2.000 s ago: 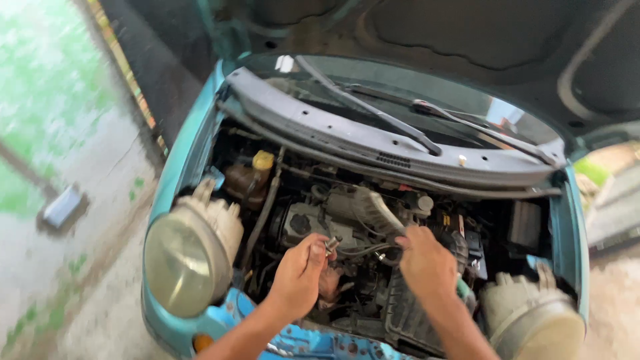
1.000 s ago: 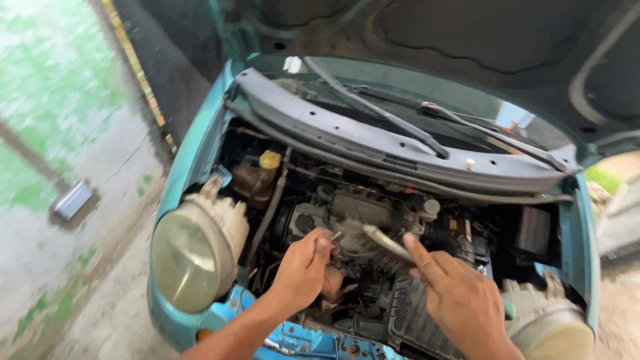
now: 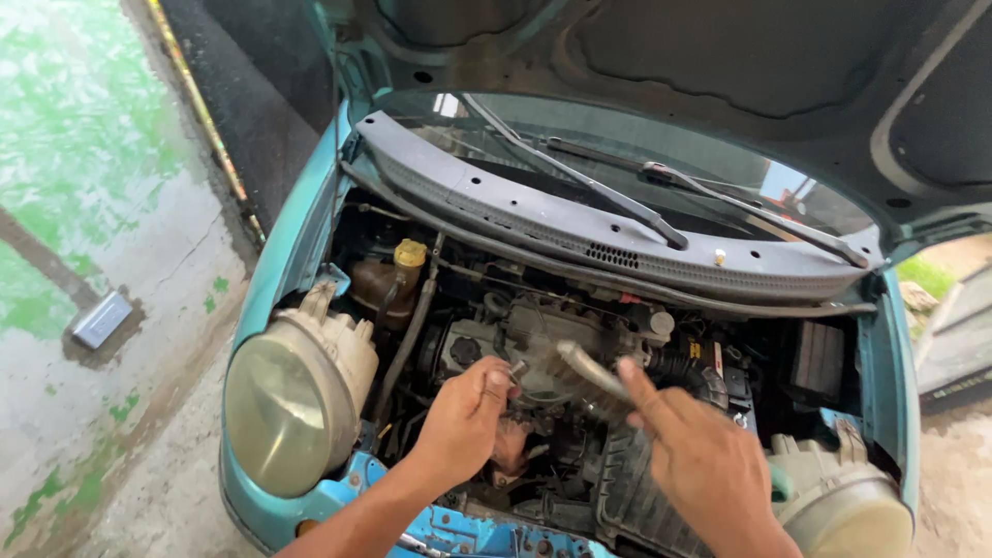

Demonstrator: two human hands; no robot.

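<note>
My left hand [image 3: 469, 415] pinches a small metal part [image 3: 518, 367] between thumb and fingers over the middle of the engine bay. My right hand [image 3: 690, 442] grips the handle of a bristle brush [image 3: 593, 370], whose pale back faces up and whose bristles are blurred. The brush head lies just right of the small part; whether they touch, I cannot tell. Below both hands is the car's engine [image 3: 542, 325]. A black ribbed plastic housing [image 3: 647, 488] is under my right hand.
A raised hood [image 3: 721, 62] hangs above the bay. Headlights [image 3: 279, 415] stand at both front corners. The reservoir with a yellow cap [image 3: 410, 253] is at the left, the battery [image 3: 736, 387] at the right. A metal tool [image 3: 418, 545] rests on the blue front panel [image 3: 480, 531]. A painted wall stands left.
The brush in my right hand has changed its angle and place beside the small part several times. My left hand has kept its pinch and moved little.
</note>
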